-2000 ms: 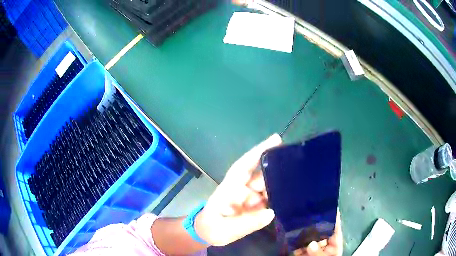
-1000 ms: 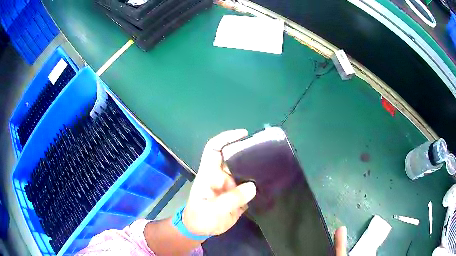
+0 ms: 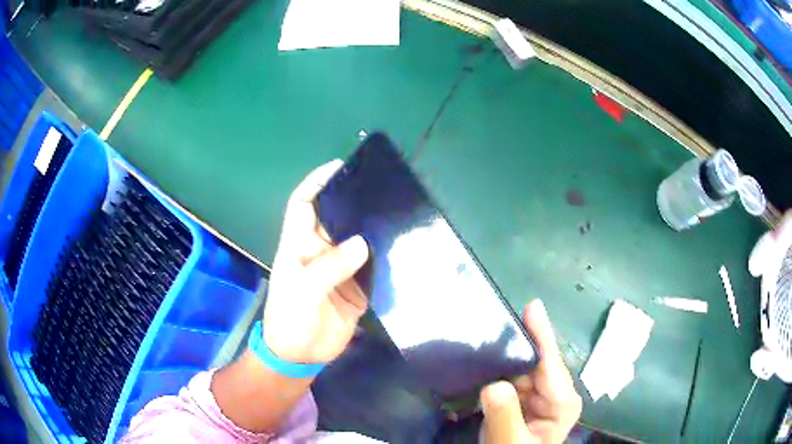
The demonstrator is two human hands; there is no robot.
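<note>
A black glossy phone screen assembly point(image 3: 425, 269) is held tilted above the front edge of the green bench, with bright reflections on its face. My left hand point(image 3: 317, 269) grips its upper left end, thumb on the glass, and wears a blue wrist strap point(image 3: 280, 357). My right hand point(image 3: 531, 390) grips its lower right corner, with the thumb at the lower edge and a finger along the side. The undersides of the screen and some fingers are hidden.
Blue bins point(image 3: 187, 303) of upright black screens stand left. On the bench are a solvent bottle point(image 3: 690, 195), crumpled white wipe point(image 3: 617, 349), two small white sticks, a dark thin rod point(image 3: 692, 388), white paper point(image 3: 339, 24), grey block point(image 3: 513, 43), and a white fan point(image 3: 775, 295) at right.
The screen has turned to a diagonal, its top end pointing up-left, and shows bright reflections. My right hand has come further into view at its lower corner. The camera view has shifted right.
</note>
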